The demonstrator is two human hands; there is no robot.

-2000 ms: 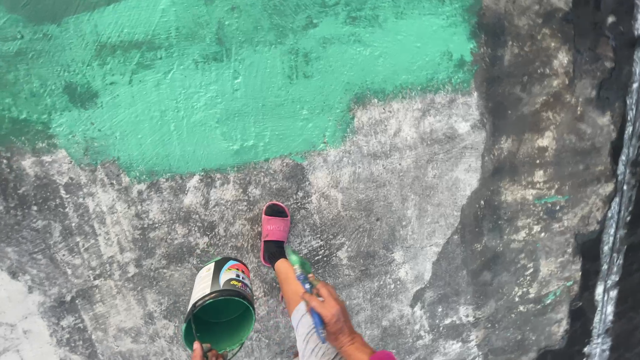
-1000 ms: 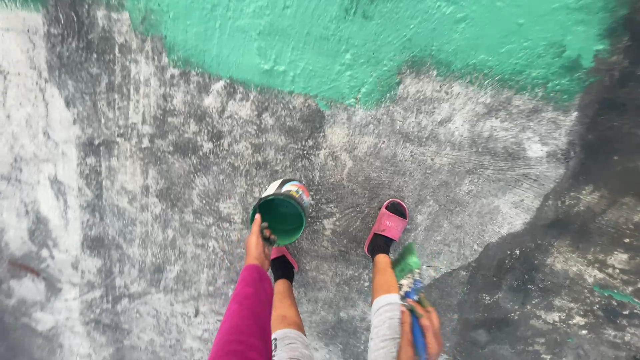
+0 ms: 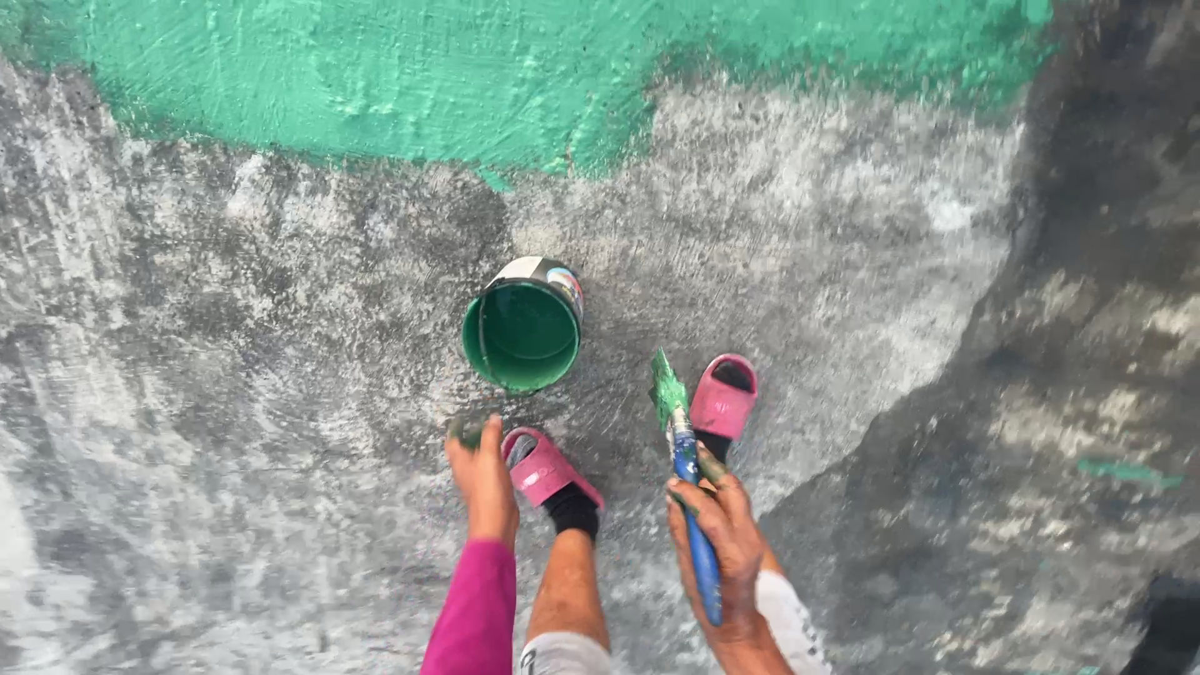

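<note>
A paint bucket (image 3: 522, 323) with green paint inside stands on the rough concrete ground, its mouth toward me. Just below its rim is my left hand (image 3: 483, 469), empty, with fingers apart and dark green stains on them. My right hand (image 3: 722, 534) grips the blue handle of a paintbrush (image 3: 689, 478); the bristles are coated in green paint and point up, beside the pink slide sandal on my right foot. Green paint marks the fingers of that hand too.
Wet-looking green paint (image 3: 375, 84) covers the ground along the top. My feet, in pink slide sandals (image 3: 542, 469) and black socks, stand below the bucket. Darker ground (image 3: 1012, 450) with a small green streak (image 3: 1130, 472) lies at the right.
My left hand held the bucket a second ago; now it has let go and is apart from the rim. The brush in my right hand has moved in beside my right foot.
</note>
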